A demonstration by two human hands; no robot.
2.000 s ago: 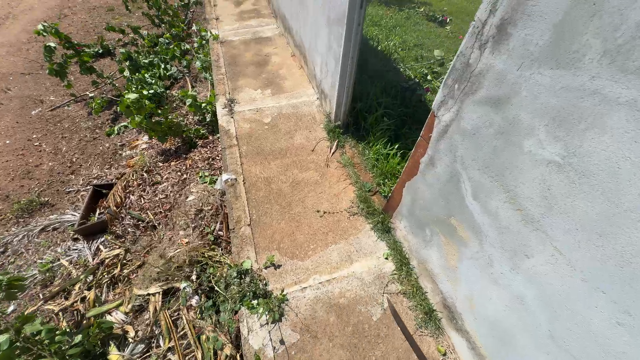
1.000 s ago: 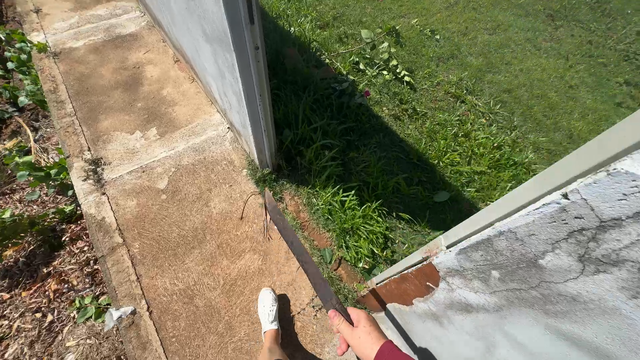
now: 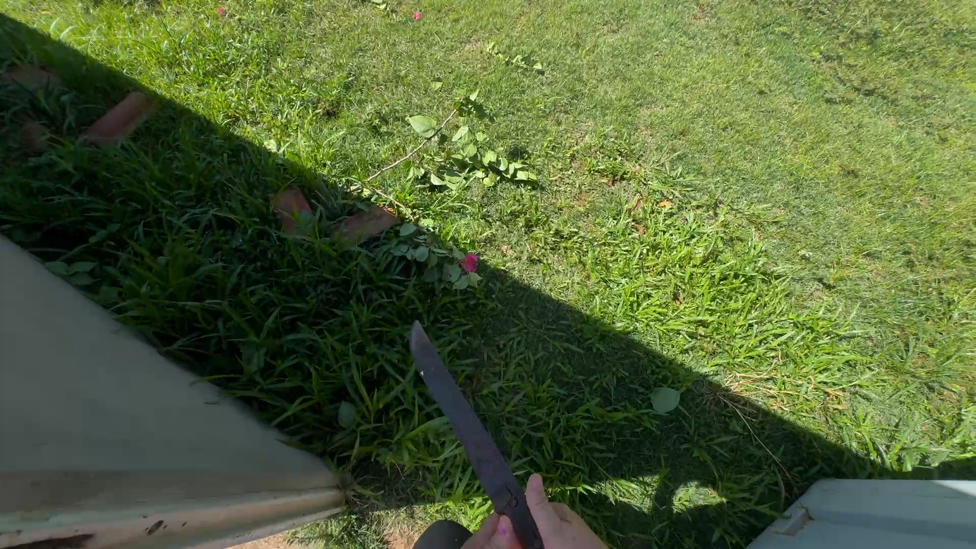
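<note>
A machete with a dark, worn blade (image 3: 461, 419) points up and slightly left over shaded grass. Both of my hands are at its lower end, at the bottom edge of the head view. My right hand (image 3: 558, 522) is wrapped about the handle end from the right, thumb up. My left hand (image 3: 492, 532) touches the same end from the left, largely cut off by the frame, so its grip is unclear. Beyond the tip lies a leafy cut branch (image 3: 465, 156) and a pink flower (image 3: 469, 263).
A pale wall end (image 3: 152, 396) stands at the left, and another pale wall end (image 3: 877, 511) at the lower right. Reddish brick pieces (image 3: 122, 118) lie in the shaded grass at the upper left. Sunlit lawn (image 3: 724, 114) stretches beyond the shadow line.
The view has swung from the concrete path to the grass through the wall opening. One second ago a single hand was seen on the machete; now both hands are at its handle end.
</note>
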